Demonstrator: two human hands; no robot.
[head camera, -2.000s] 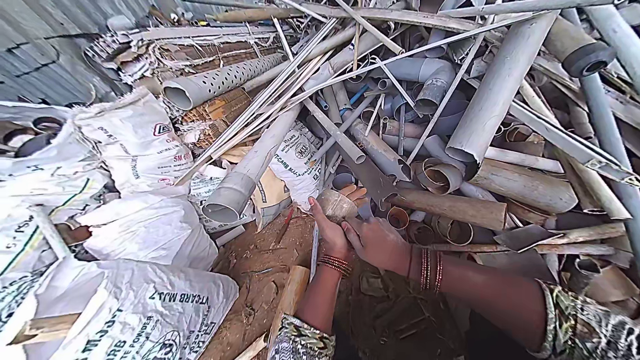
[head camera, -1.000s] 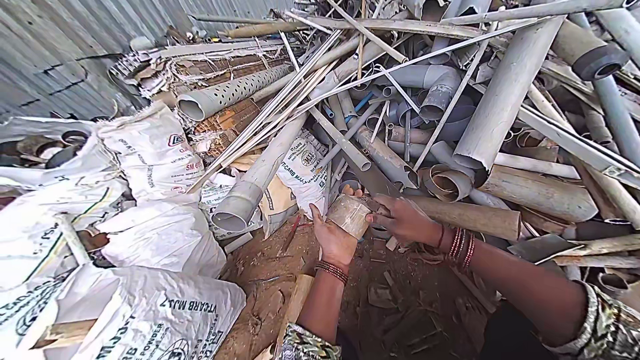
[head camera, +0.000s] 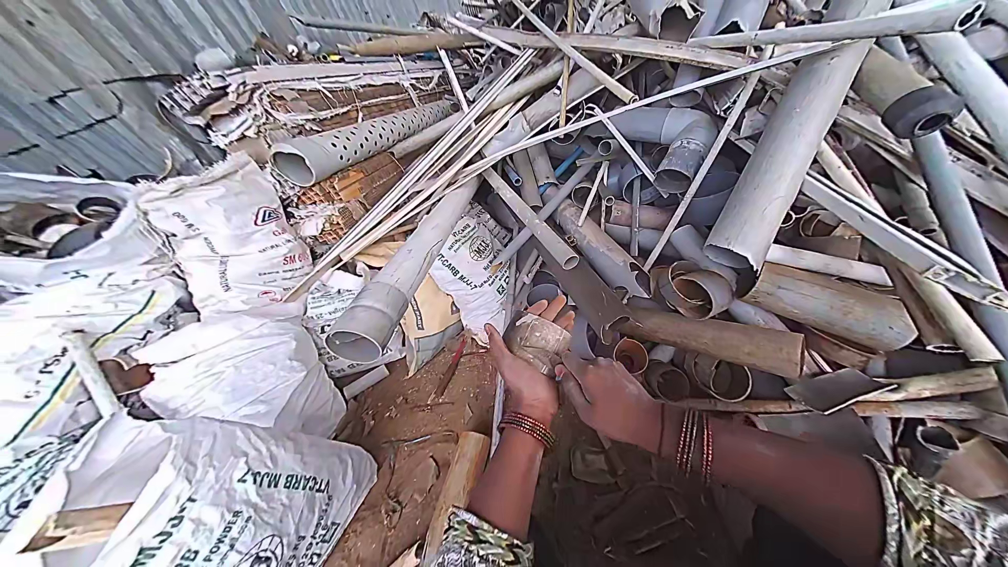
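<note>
A short, dirt-marked pipe piece (head camera: 540, 340) rests in my left hand (head camera: 526, 382), whose palm faces up with the fingers extended under and behind the piece. My right hand (head camera: 610, 398) is at the near right side of the piece, its fingers curled and the index finger pointing toward it. Whether the right hand holds something small is hidden by the fingers. Just beyond both hands lie a brown pipe (head camera: 717, 339) and a grey pipe with a wide socket end (head camera: 366, 319).
A heap of scrap plastic pipes (head camera: 780, 142) rises ahead and to the right. White printed sacks (head camera: 236, 378) fill the left side. A perforated pipe (head camera: 358, 142) lies before a corrugated metal sheet wall (head camera: 157, 47). Brown soil (head camera: 409, 417) and a wooden piece (head camera: 461, 480) are near my left forearm.
My right hand has come back close against the pipe piece; one second ago it was farther to the right. The piece has stayed in my left hand.
</note>
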